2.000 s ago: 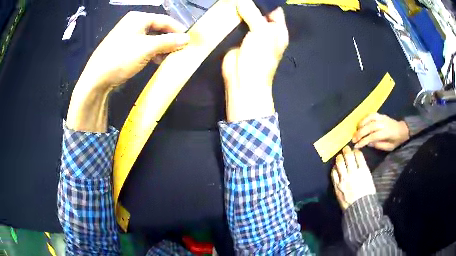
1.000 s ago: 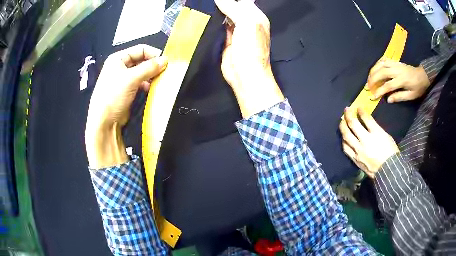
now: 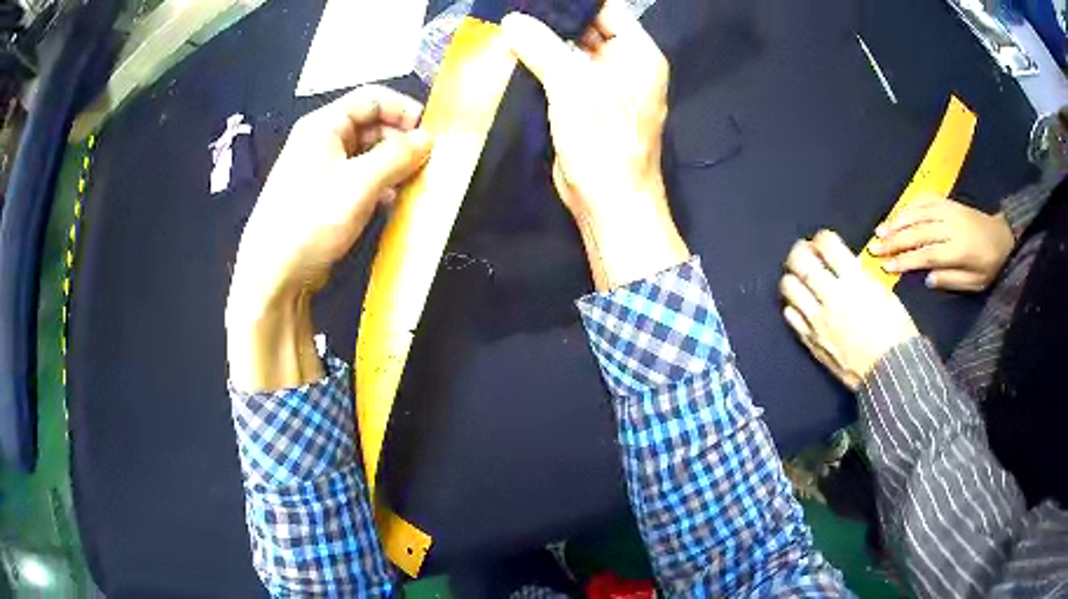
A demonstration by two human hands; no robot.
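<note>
A long curved yellow template (image 3: 404, 275) runs from the top centre down beside my left sleeve. My left hand (image 3: 340, 187) grips its left edge near the upper part, thumb on top. My right hand (image 3: 609, 117) is at the template's top end, with thumb and fingers closed on dark navy cloth (image 3: 560, 12) that bunches at the frame's top edge. Dark cloth also lies along the template's right side, hard to tell from the dark table cover.
Another person's striped-sleeved hands (image 3: 861, 304) press a second yellow template (image 3: 937, 164) at right. A white sheet (image 3: 361, 45) and clear plastic (image 3: 436, 47) lie at the top. A white label (image 3: 230, 152) is at left, a thin pale stick (image 3: 876, 68) at upper right.
My right hand has moved from the upper right of the template onto its top end, with navy cloth now showing there. My left hand keeps its grip. The other person's hands have shifted along their template.
</note>
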